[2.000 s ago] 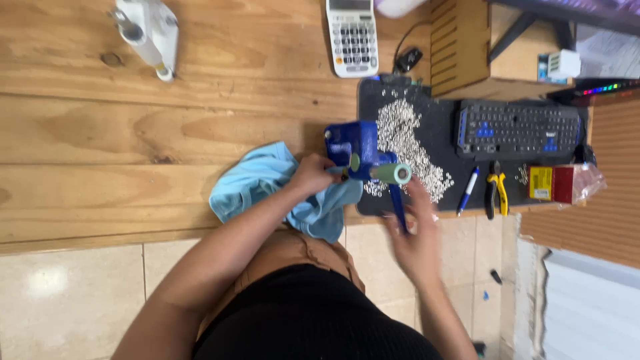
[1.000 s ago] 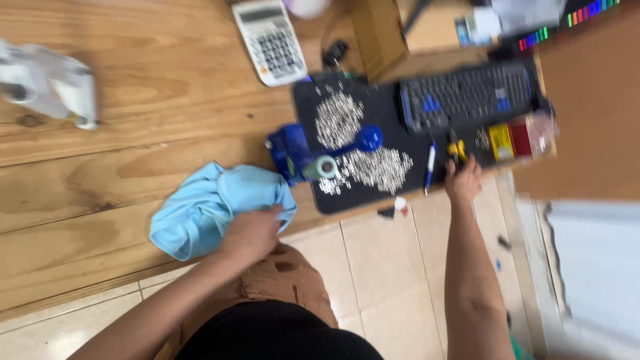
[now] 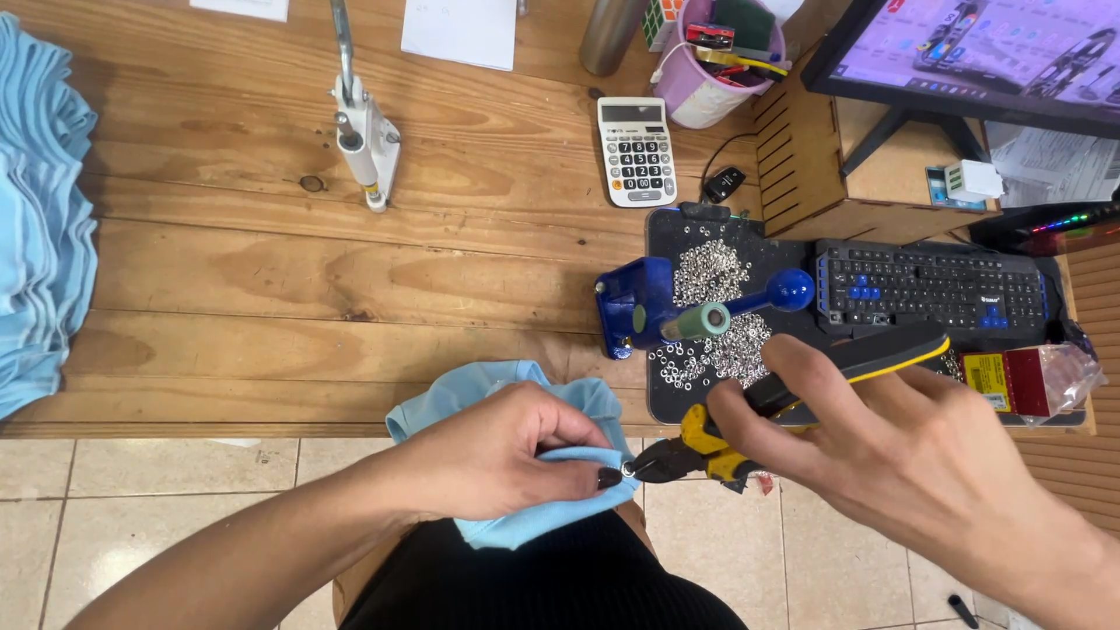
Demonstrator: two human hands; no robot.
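My left hand (image 3: pixel 516 455) pinches a folded edge of light blue fabric (image 3: pixel 512 525) over my lap, thumb in front. A small silver metal eyelet (image 3: pixel 628 470) sits in the fabric by my thumb. Around diagonal cutting pliers with black and yellow handles (image 3: pixel 884 354) my right hand (image 3: pixel 875 429) is closed; the plier jaws (image 3: pixel 669 459) point left and meet the eyelet. Behind the hands stands a blue hand press (image 3: pixel 634 302) with a ball-ended lever (image 3: pixel 789 290) and a green cylinder. Loose silver eyelets (image 3: pixel 713 273) lie on the black mat around it.
A stack of blue fabric (image 3: pixel 39 219) lies at the far left. A white hand press (image 3: pixel 367 149) and a calculator (image 3: pixel 637 150) stand farther back. At right are a keyboard (image 3: pixel 932 289), a red and yellow packet (image 3: pixel 1006 382) and a wooden monitor stand (image 3: pixel 840 201). The table's front edge runs below the press.
The pliers, earlier on the mat by the keyboard, are now in my right hand at the fabric. My left hand has lifted the fabric's edge. The view has shifted.
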